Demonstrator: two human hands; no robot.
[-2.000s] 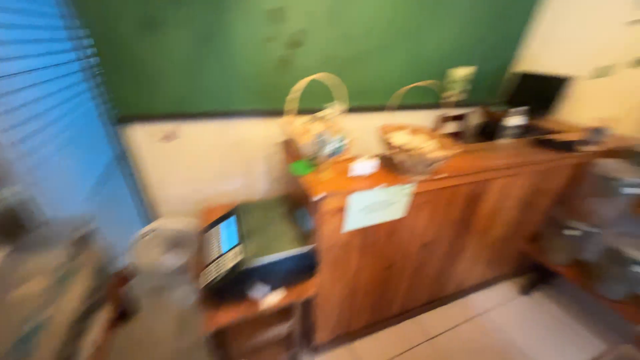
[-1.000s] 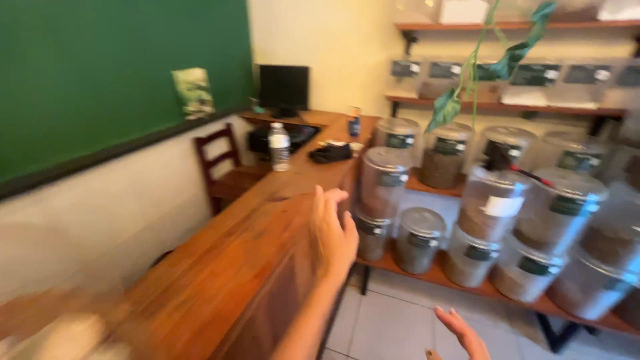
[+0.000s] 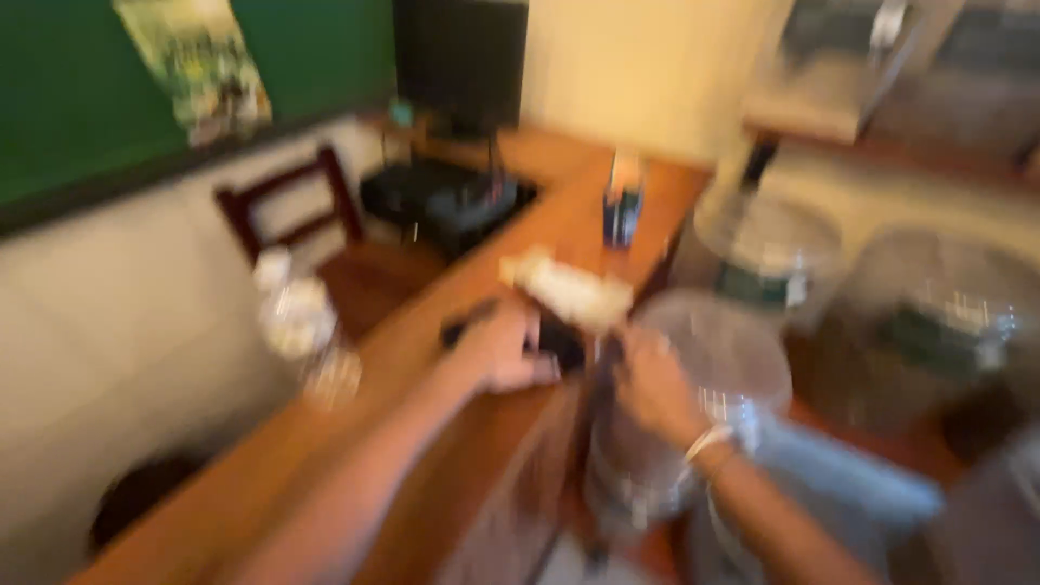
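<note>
Both hands are blurred at the wooden counter [image 3: 390, 422]. My left hand [image 3: 508, 345] rests on or just over a black item [image 3: 561, 341], perhaps cloth or a small bag, and its fingers are curled. At the counter's right edge, my right hand [image 3: 650, 374], with a pale band at the wrist, is near the same black item; whether it grips a part of it cannot be told. Just beyond the hands lies a cream-coloured crumpled thing [image 3: 569, 292], too blurred to name. Farther back on the counter a dark can [image 3: 622, 203] stands upright.
A clear plastic bottle [image 3: 301, 317] stands on the counter's left side, by a dark wooden chair [image 3: 284, 199]. Behind are a black monitor [image 3: 461, 61] and a black device [image 3: 447, 199]. Several lidded clear containers [image 3: 715, 349] fill the right side, below a wall shelf [image 3: 894, 154].
Both hands have come to the black item on the counter; a second ago the left was raised short of it and the right was low in view. The view has moved closer to the counter.
</note>
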